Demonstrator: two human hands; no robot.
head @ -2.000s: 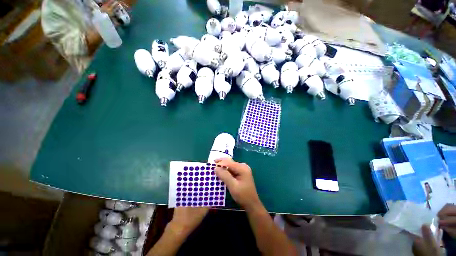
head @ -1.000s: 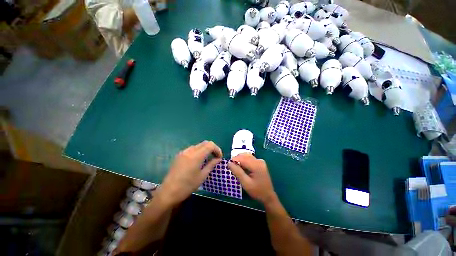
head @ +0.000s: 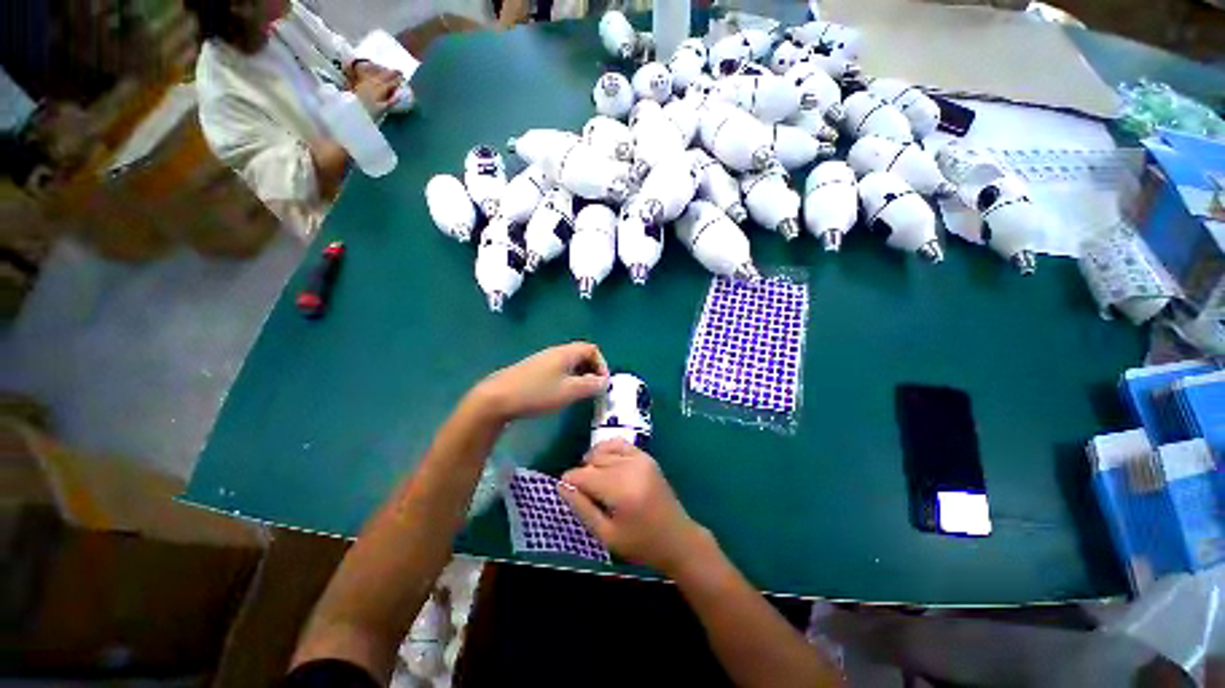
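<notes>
A white bulb camera (head: 622, 407) with black patches lies on the green table in front of me, its round end pointing away. My right hand (head: 629, 503) grips its near end. The sheet of purple round stickers (head: 548, 519) lies tilted just left of my right hand, its corner at the thumb. My left hand (head: 544, 379) is at the camera's upper left side, thumb and finger pinched together close to its surface. Whether a sticker is between those fingertips is too small to tell.
A bagged sticker stack (head: 747, 347) lies right of the camera, a phone (head: 943, 457) further right. A pile of bulb cameras (head: 699, 148) is behind. A screwdriver (head: 321, 280) lies left, blue boxes (head: 1162, 491) right. A person (head: 276, 101) sits far left, near a squeeze bottle (head: 356, 132).
My left hand has moved from the sticker sheet up to the bulb camera's side. The sheet now hangs lower and left of my right hand, which stays at the camera. The view has shifted.
</notes>
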